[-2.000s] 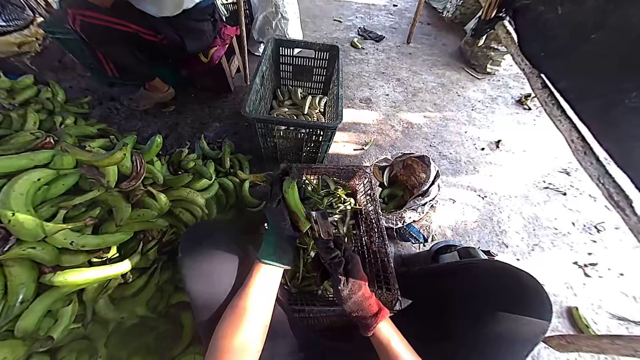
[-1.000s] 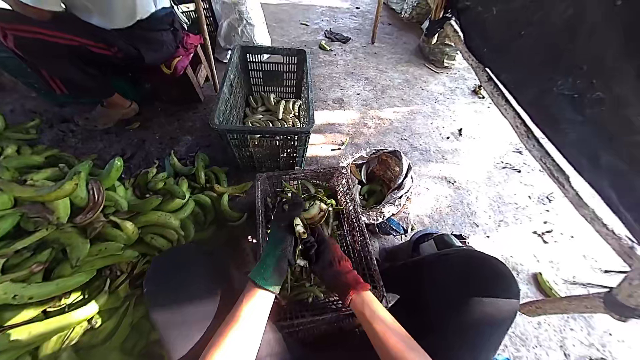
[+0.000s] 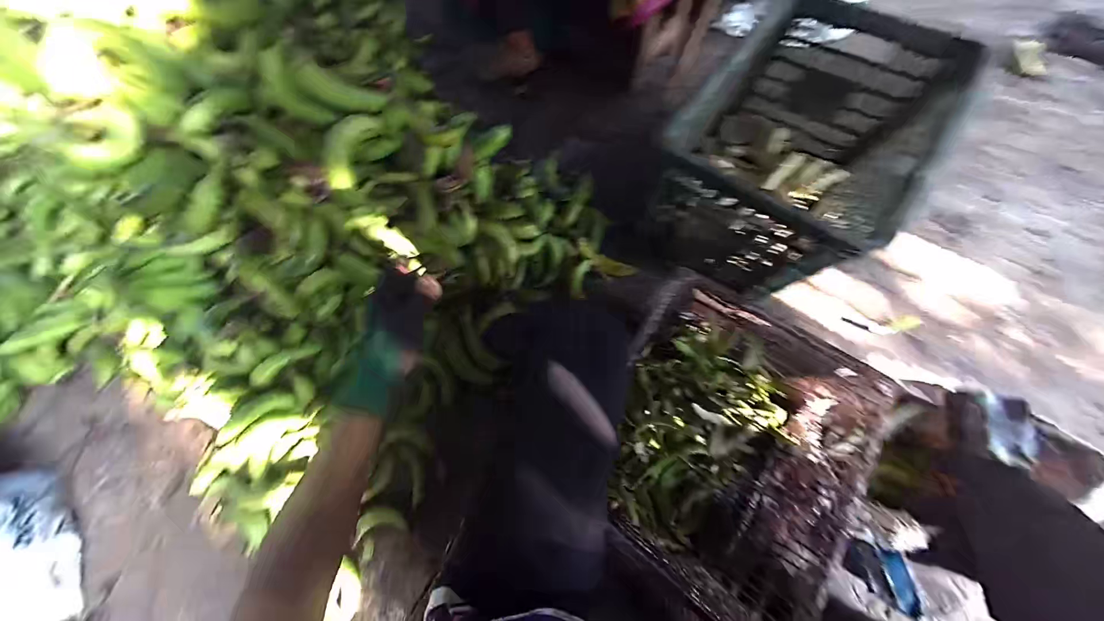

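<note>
My left hand (image 3: 388, 336), in a dark and green glove, is over the edge of a large pile of green bananas or plantains (image 3: 285, 216). Motion blur hides its fingers, and whether they hold a fruit cannot be told. A dark mesh plastic crate (image 3: 673, 561) stands at the lower right with green peel strips (image 3: 699, 414) in it. Behind it, a larger dark green plastic crate (image 3: 828, 228) holds pale peeled fruit (image 3: 802, 177). My right hand cannot be made out.
My dark-clothed leg (image 3: 552, 448) lies between pile and mesh crate. A sack (image 3: 1000, 423) is at the right, with a blue object (image 3: 897, 578) below it. Another person's foot (image 3: 517, 56) shows at the top. Bare ground (image 3: 129, 500) shows at the lower left.
My left hand has left the mesh crate and moved left to the fruit pile. My red-gloved right hand, earlier at the crate, has dropped from sight. The view has swung left.
</note>
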